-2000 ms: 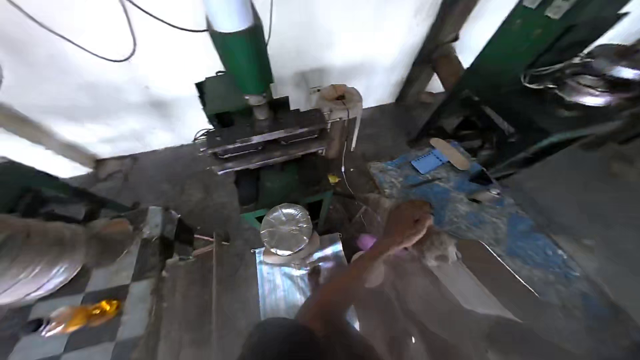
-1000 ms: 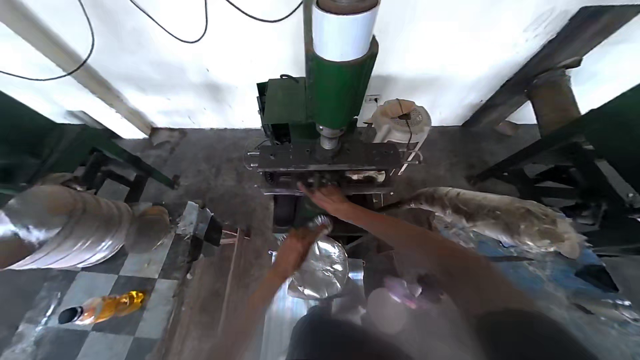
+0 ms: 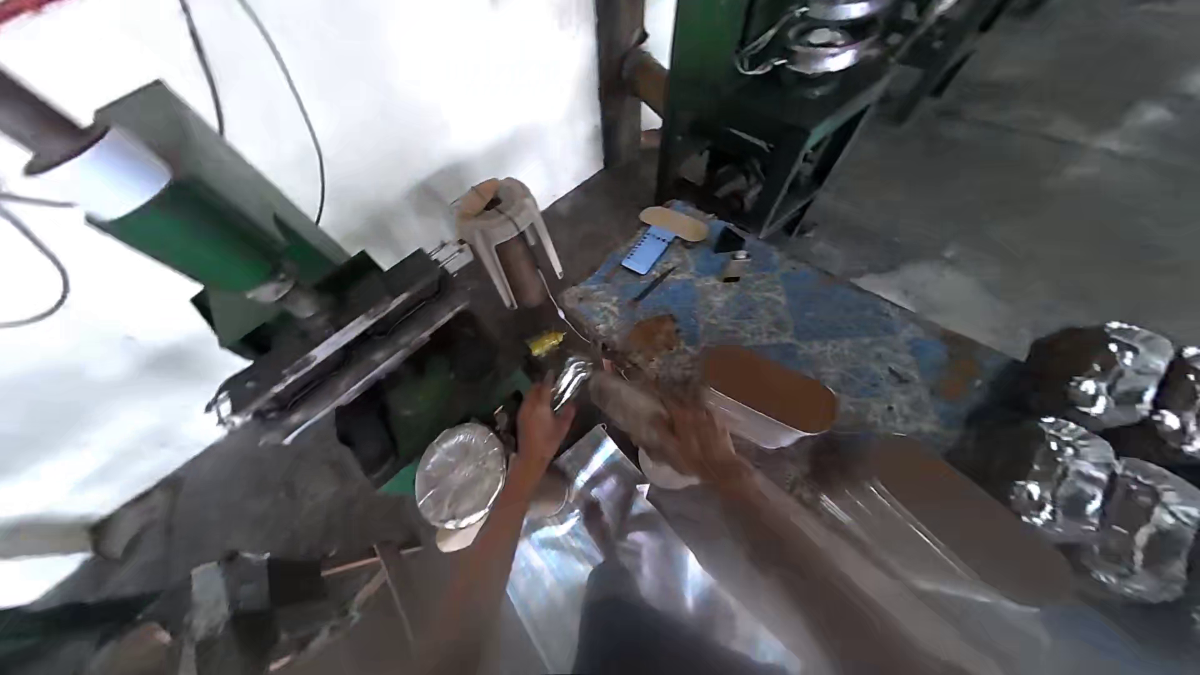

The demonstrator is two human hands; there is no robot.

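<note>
My left hand (image 3: 544, 422) has its fingers at a small shiny silver piece (image 3: 570, 382), to the right of a round foil-covered stack (image 3: 461, 475). My right hand (image 3: 698, 436) is blurred and lies at a brownish roll or bundle (image 3: 630, 405); its grip cannot be made out. Just right of that hand sits an oblong stack with a brown top (image 3: 773, 389). Shiny silver sheeting (image 3: 572, 581) lies below and between my forearms. A small yellow wrapper (image 3: 546, 343) is beyond my left hand.
A green press with flat metal plates (image 3: 347, 352) stands at the left. Behind are a plastic stool (image 3: 502, 220) and a second green machine (image 3: 797, 122). A blue patterned mat (image 3: 825, 300) holds a blue notebook (image 3: 648, 250). Clear-wrapped bundles (image 3: 1139, 530) lie at the far right.
The view has swung to the right. My right hand has left the press plates and is now at the brownish bundle. The long wrapped bundle on the mat is no longer seen there.
</note>
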